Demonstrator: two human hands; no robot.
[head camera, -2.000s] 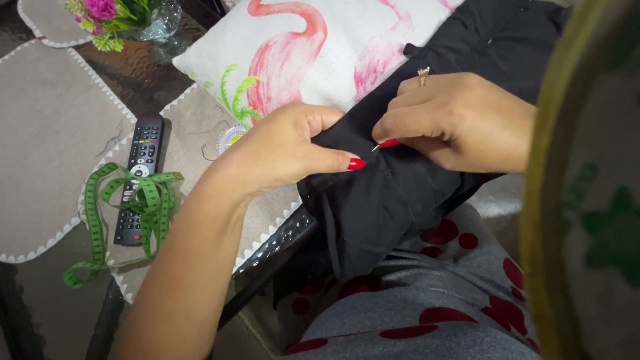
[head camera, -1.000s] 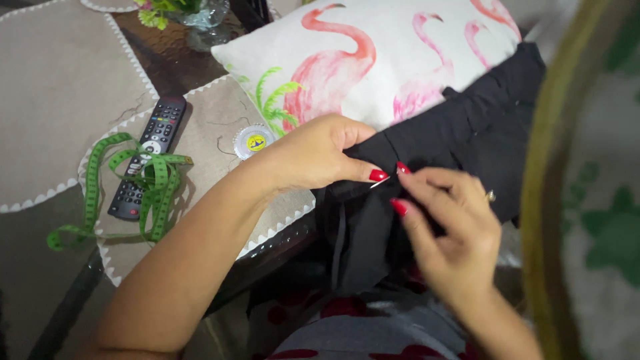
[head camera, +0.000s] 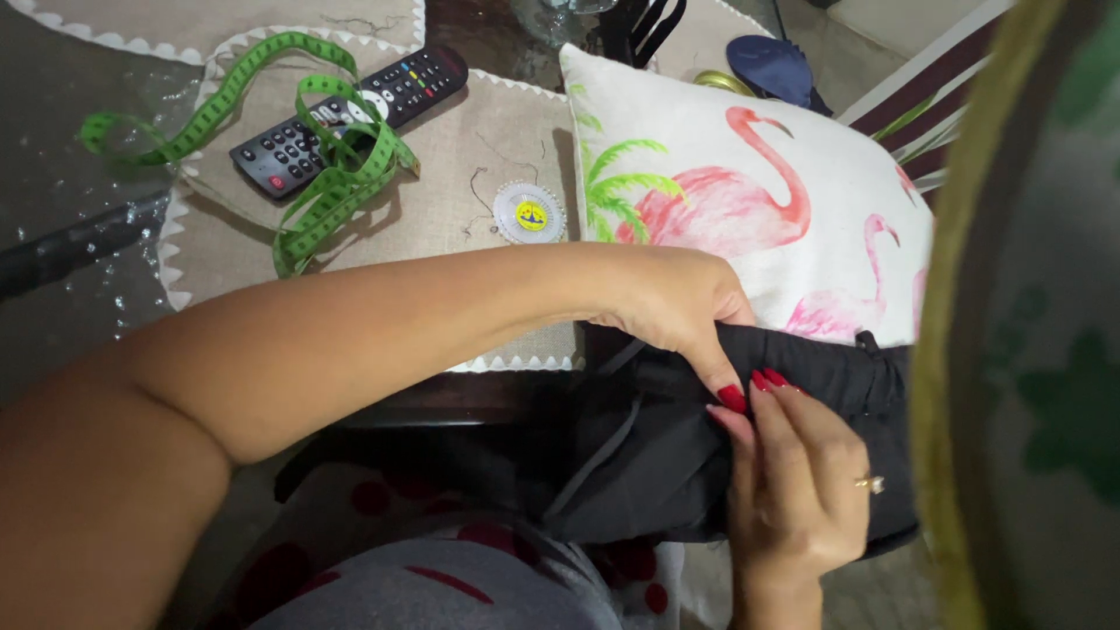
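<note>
Black fabric (head camera: 647, 464), gathered along its upper part, lies across my lap and against the flamingo-print cushion (head camera: 752, 201). My left hand (head camera: 691, 306) grips its upper edge, thumb on top and the other fingers hidden beneath or behind the cloth. Close to that thumb, my right hand (head camera: 796, 472), with a ring on one finger, pinches a fold of the same fabric. No needle or pin can be made out between the fingertips. A wheel of pearl-headed pins (head camera: 530, 213) rests on the beige placemat, left of the cushion.
On the scallop-edged placemat (head camera: 437, 131) a green tape measure (head camera: 346, 188) lies looped over a black remote control (head camera: 429, 83). Loose dark threads are near the pin wheel. A dark blue object (head camera: 770, 66) sits behind the cushion. A blurred, yellow-rimmed round object (head camera: 941, 350) blocks the right side.
The view has shifted. My right fingers have closed in beside my left thumb on the fabric; the thin needle or pin seen between them a second ago no longer shows.
</note>
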